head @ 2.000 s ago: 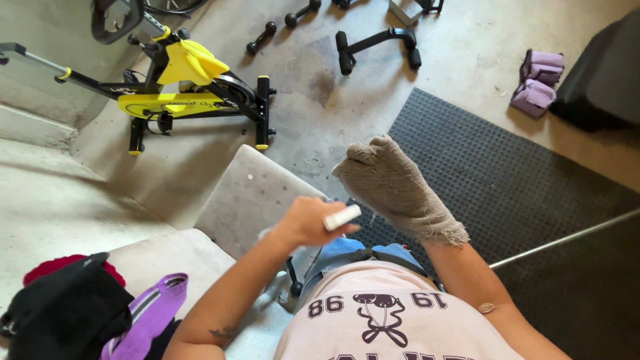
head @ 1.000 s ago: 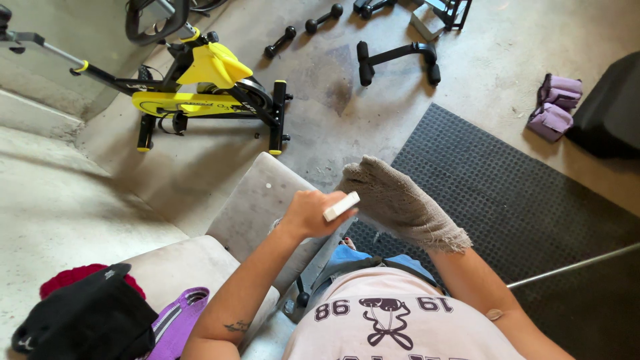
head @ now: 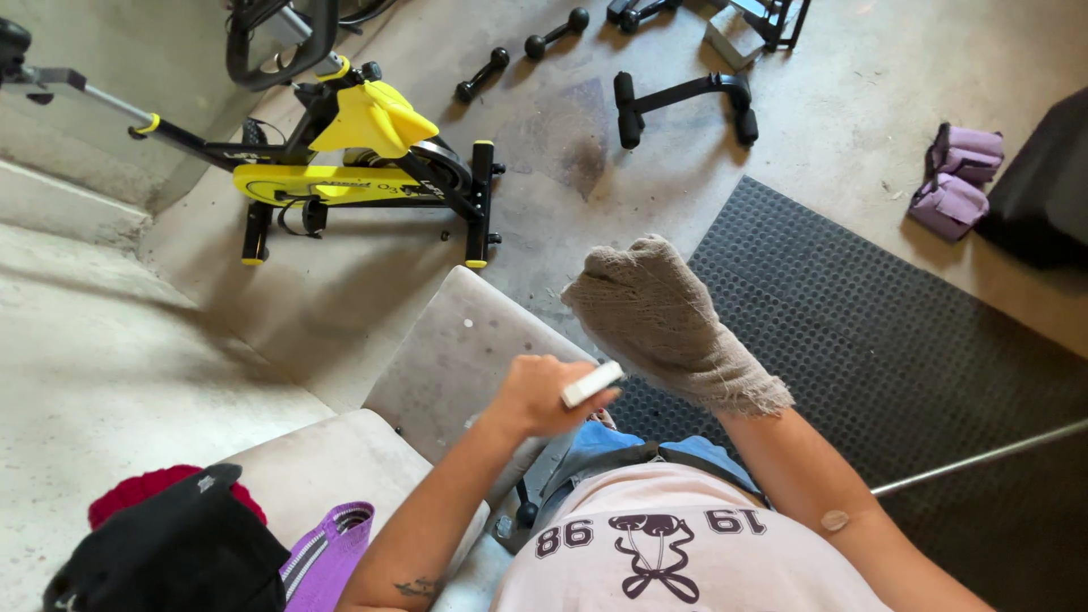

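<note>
My left hand (head: 544,393) is closed on a small white block (head: 592,384), whose long edge sticks out past the fingers. To its right and a little higher, my right hand (head: 654,314) is wrapped to the wrist in frayed grey-brown cloth (head: 688,348). Its fingers are hidden under the cloth, and whether it grips anything cannot be told. A gap shows between the white block and the wrapped hand. Below both hands are a pale printed shirt (head: 629,552) and blue shorts (head: 595,438).
A grey padded bench (head: 450,365) stands at left, with a black cap (head: 178,544) and purple band (head: 331,552) beside it. Beyond are a yellow exercise bike (head: 374,119), dumbbells (head: 482,75), a padded black bar (head: 680,98), a rubber mat (head: 850,314) and purple weights (head: 952,204).
The wrapped right hand has moved from close beside the left hand to farther up, with its cloth-covered fingers now bunched. The left hand still holds the white block.
</note>
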